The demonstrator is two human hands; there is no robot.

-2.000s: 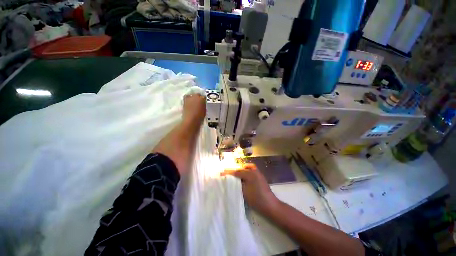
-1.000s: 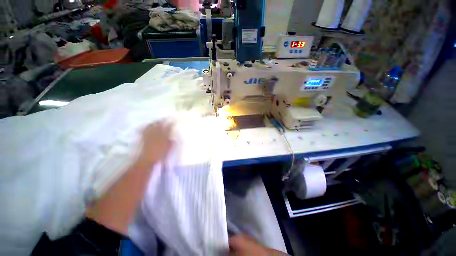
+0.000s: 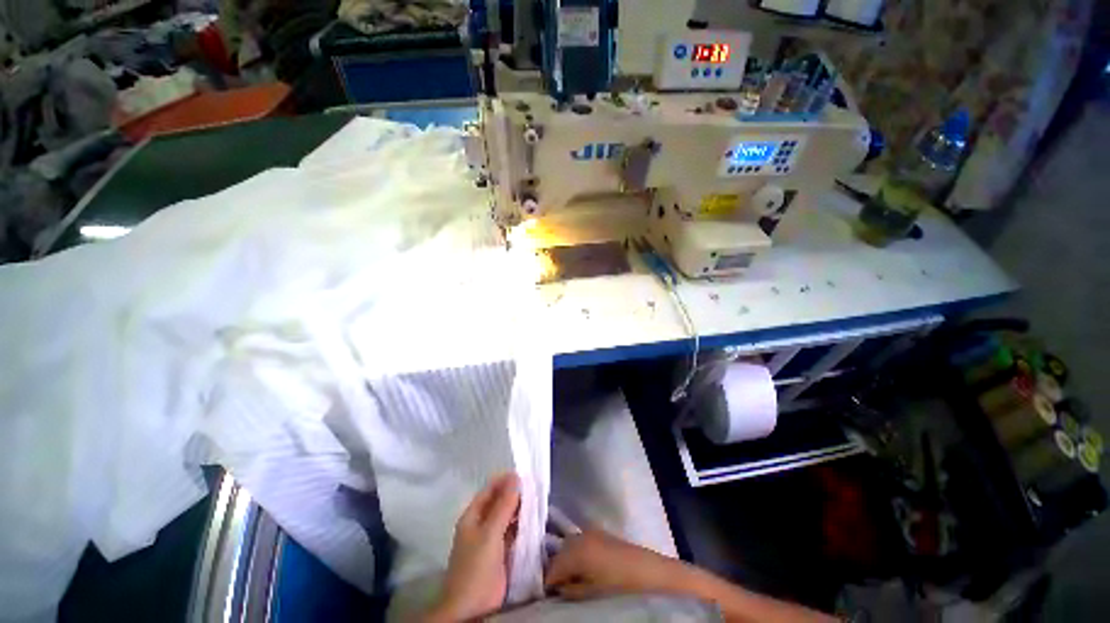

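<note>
A large white striped fabric [image 3: 244, 268] covers the left side and hangs over the table's front edge. Its smooth folded edge [image 3: 531, 426] runs down from the lit needle area of the cream sewing machine [image 3: 596, 164]. My left hand [image 3: 483, 554] holds the hanging fabric just left of this edge, thumb up. My right hand [image 3: 596, 566] grips the edge from the right, low in the picture; its fingertips are partly hidden by the fabric. The presser foot and needle are lost in the lamp's glare.
Tweezers [image 3: 657, 262] lie right of the dark needle plate [image 3: 589, 259]. A white roll [image 3: 740, 404] hangs below the table's blue edge. A bottle [image 3: 890, 209] stands at the right. Thread spools [image 3: 1035, 414] lie lower right. An orange bin [image 3: 201, 110] is behind left.
My left hand has moved from on top of the fabric down to its hanging edge. My right hand has moved from beside the needle down to the same edge. The view has shifted rightward and down.
</note>
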